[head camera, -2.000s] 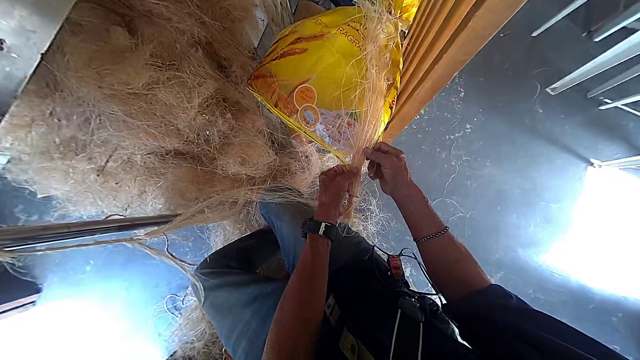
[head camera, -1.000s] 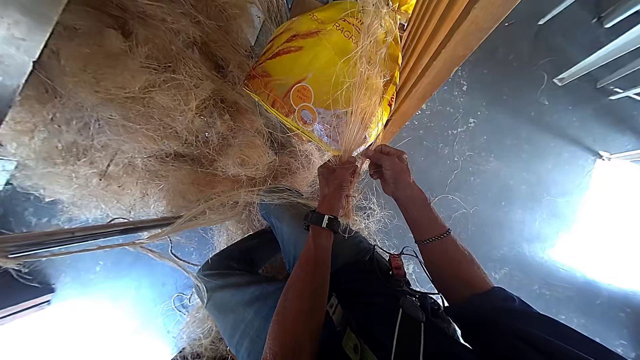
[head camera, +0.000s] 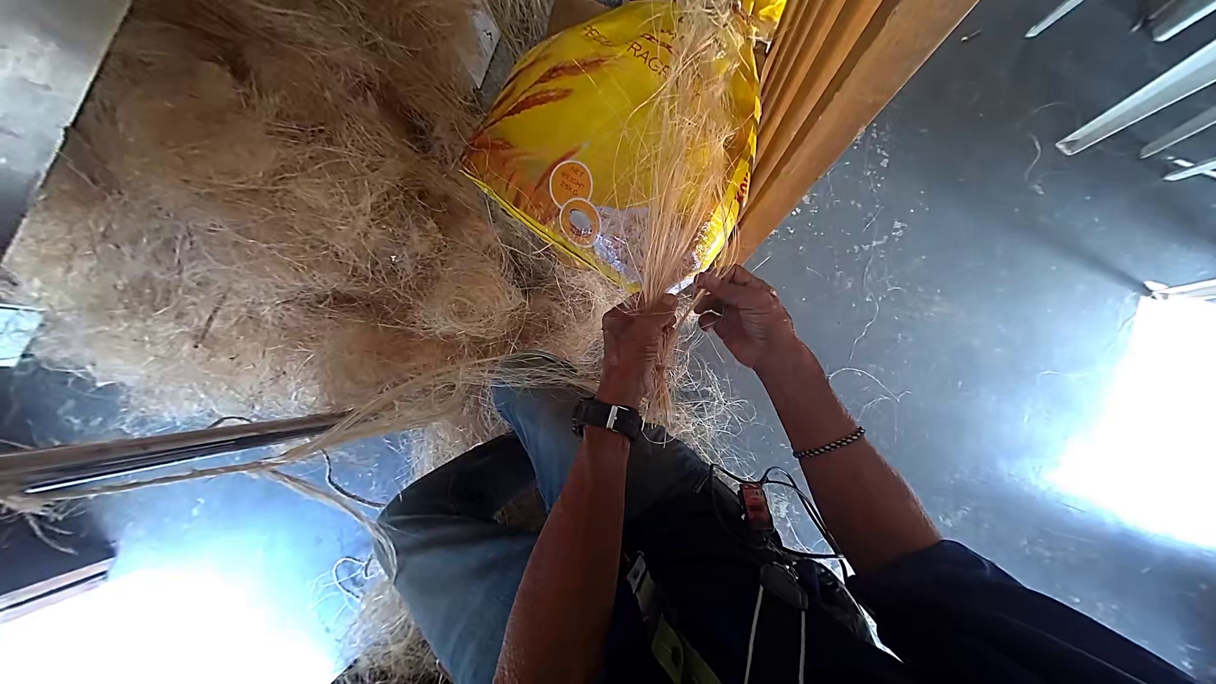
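My left hand (head camera: 638, 337) is closed around the lower part of a bundle of long pale plant fibres (head camera: 686, 180). The bundle fans out upward over a yellow printed plastic sack (head camera: 608, 104), and loose ends hang below the fist. Close beside it on the right, my right hand (head camera: 746, 313) pinches thin strands between thumb and fingers at the bundle's edge. Its other fingers are curled. A large tangled heap of the same fibre (head camera: 275, 209) lies left of the sack.
Brown ribbed boards (head camera: 836, 85) run along the sack's right side. A long bar with fibres draped on it (head camera: 190, 451) reaches in from the left, near my knee. Pale metal slats (head camera: 1140, 104) stand at the upper right. Stray fibres lie on the grey floor (head camera: 950, 313).
My right hand has moved slightly away from the bundle since a second ago, with thin strands at its fingertips. My left hand keeps its grip at nearly the same place.
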